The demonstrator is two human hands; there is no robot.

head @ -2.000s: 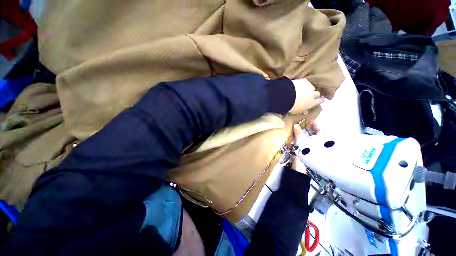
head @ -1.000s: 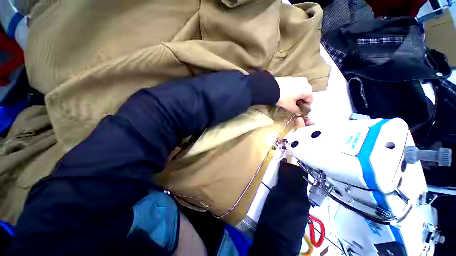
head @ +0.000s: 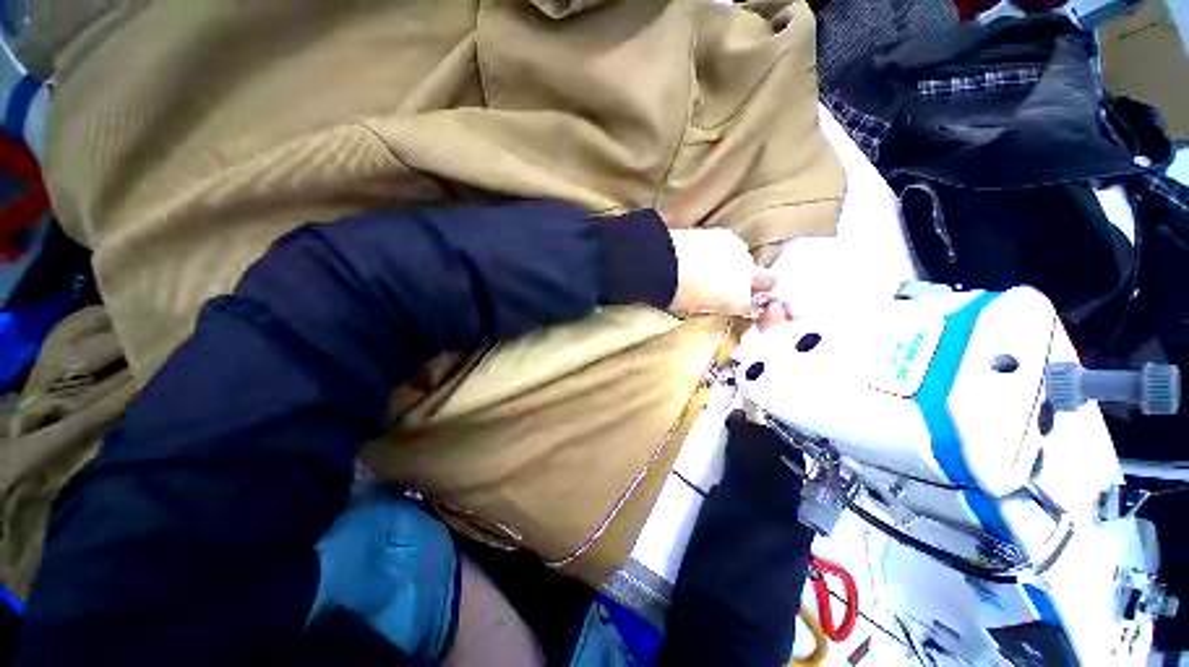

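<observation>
A tan jacket (head: 548,456) spreads over the machine table and lap. Its front zip (head: 635,485) curves along the near edge up to the presser foot (head: 719,374). The white sewing machine (head: 900,365) has a blue stripe. My left hand (head: 715,271) reaches across from the left, its fingers closed on the zip edge just beyond the needle area. My right hand (head: 775,314) is mostly hidden behind the machine head. Only its fingertips show, close to my left fingertips; what they hold cannot be seen clearly. A pale facing (head: 554,349) lies folded beside my left sleeve.
Scissors with one red and one yellow loop (head: 835,599) lie on the table below the machine head. Dark garments (head: 1004,222) are heaped at the upper right. More tan cloth (head: 65,430) lies at the left. A ruler-marked table edge (head: 636,585) shows near the lap.
The whole view has shifted, with most things now farther left. My left hand has come down nearer my right fingertips, and their fingertips now meet near the zip edge.
</observation>
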